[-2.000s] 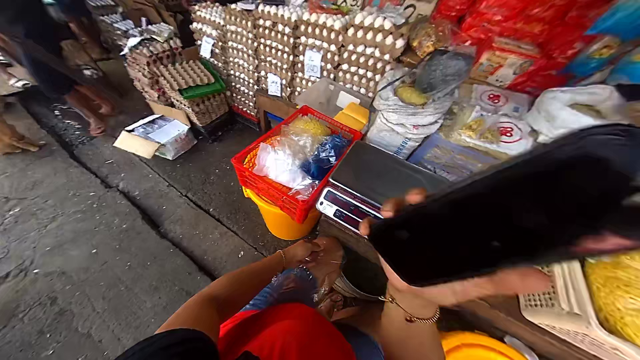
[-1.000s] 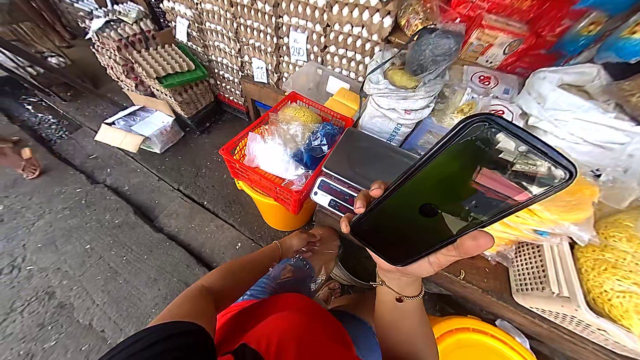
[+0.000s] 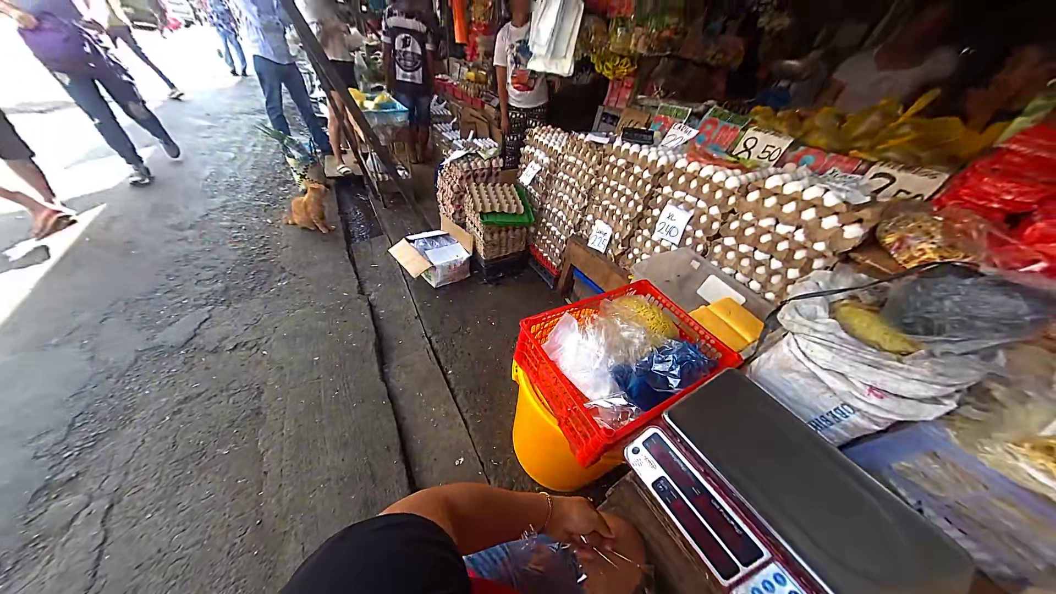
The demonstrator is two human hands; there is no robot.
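Observation:
At the bottom centre, my left hand (image 3: 577,521) rests at my bare knee, a thin bracelet on its wrist; whether its fingers hold anything is unclear. My right hand is out of view, and so is the phone. Just right of my left hand lies a digital weighing scale (image 3: 813,478) with a dark flat plate and a display panel. Beyond the hand, a red plastic crate (image 3: 565,404) sits on a yellow bucket (image 3: 536,437). Clear plastic bags (image 3: 582,355), a dark blue plastic bag (image 3: 664,371) and something yellow lie in the crate.
Stacked egg trays (image 3: 627,194) with price cards stand behind the crate. An open cardboard box (image 3: 441,257) is on the pavement, left of the stacks. White sacks (image 3: 858,355) lie beyond the scale. A ginger cat (image 3: 309,208) sits near several people on the left and at the back.
My right hand and the phone it held have gone out of view. The view has swung up and left, showing the street. My left hand stays at my knee.

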